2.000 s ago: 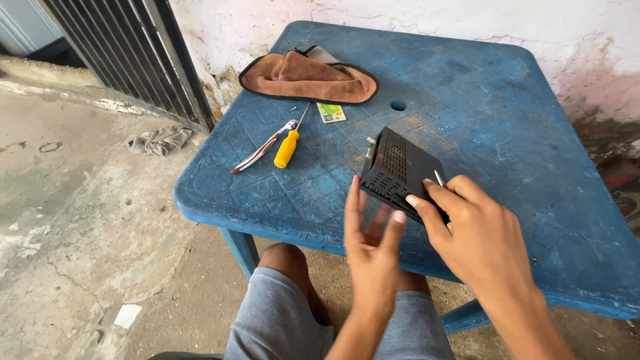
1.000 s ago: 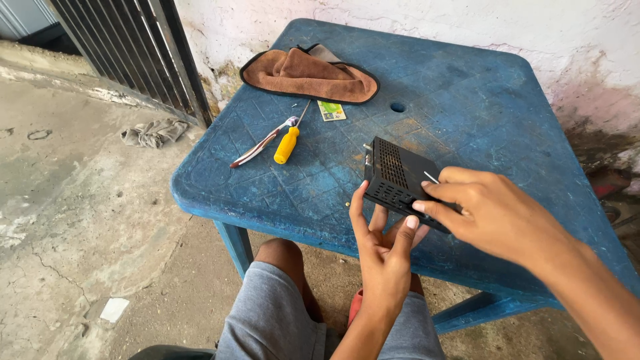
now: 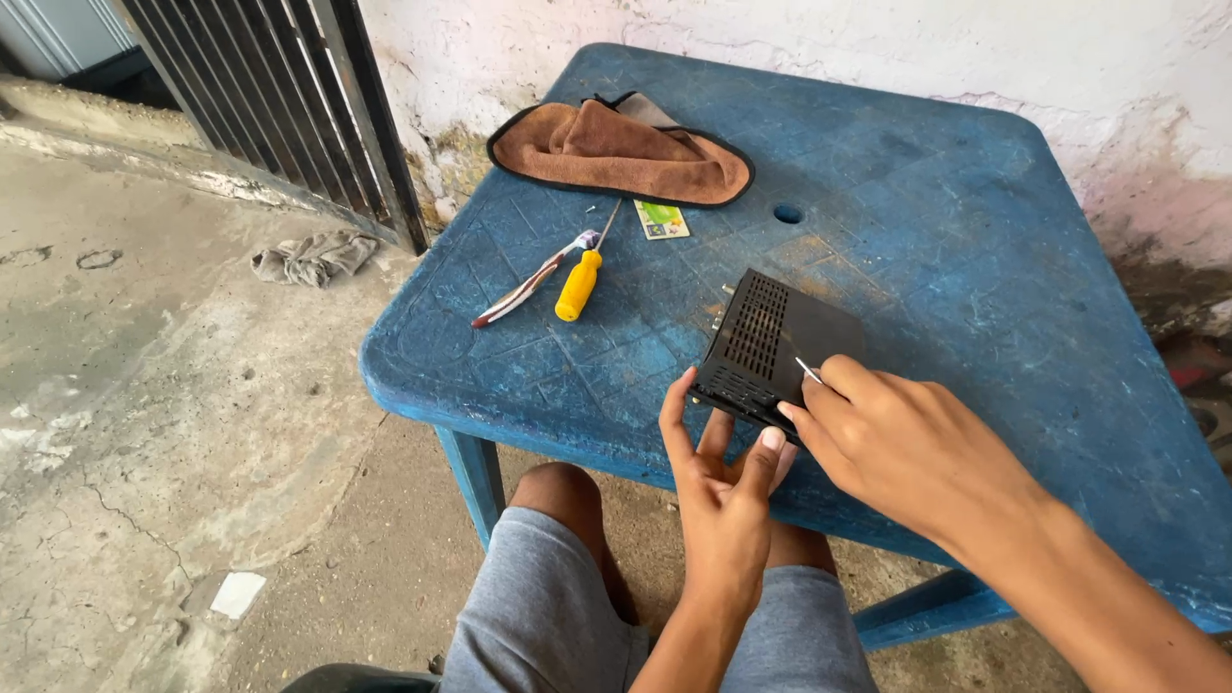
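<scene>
A black vented electronic box [image 3: 818, 332], like a set-top box, lies tilted over the near edge of the blue plastic table [image 3: 914, 221]. My left hand [image 3: 722, 481] grips its near end from below, with the thumb at the lower edge. My right hand [image 3: 885, 433] holds a thin metal tool [image 3: 807, 369] between thumb and fingers, its pale tip showing above the box, and the thumb rests at the casing's near edge. Left of the box lie a yellow-handled screwdriver [image 3: 578, 286] and a slender tool with red-and-white handles [image 3: 525, 289], their ends close together.
A brown cloth with black edging [image 3: 616, 159] lies at the back left of the table, beside a small green card [image 3: 662, 219]. The table has a round hole [image 3: 787, 213]. A grey rag [image 3: 316, 258] lies on the floor near a metal gate [image 3: 289, 106].
Two seconds ago my left fingers were spread against the near end of the box; now they grip it from below. My right hand stays at the box with the thin tool.
</scene>
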